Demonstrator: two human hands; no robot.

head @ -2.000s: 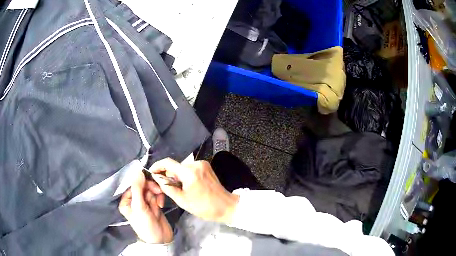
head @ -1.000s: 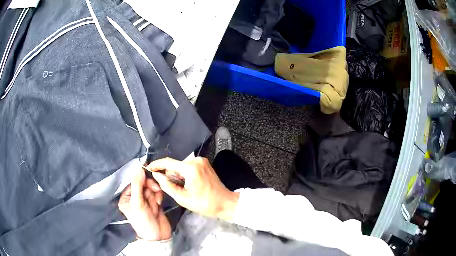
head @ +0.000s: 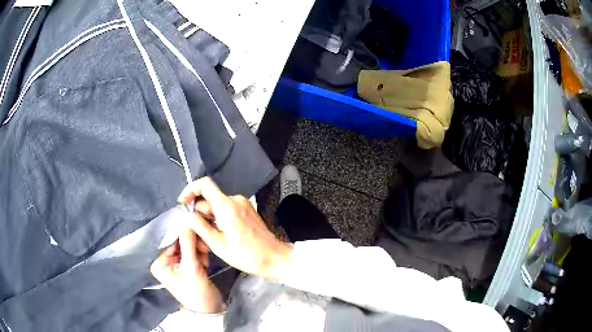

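A dark grey-navy jacket lies spread inside out at left, with white binding lines and a rounded dark panel. Its near edge is folded back and shows a paler underside. My left hand pinches this edge from below. My right hand is just above and touching it, fingertips pinched together at the cloth where a white binding line ends. A needle or thread cannot be made out between the fingertips. The right palm is turned away, so what it may hold is hidden.
The white table lies beyond the jacket. A blue bin holds dark pieces, with a tan garment over its rim. Dark clothes, black plastic bags and a grey metal shelf edge stand at right. A shoe is on the speckled floor.
My right hand has moved slightly up, its fingertips now closer over the end of the binding line. The dark tool seen in its fingers earlier is no longer visible. My left hand has barely moved.
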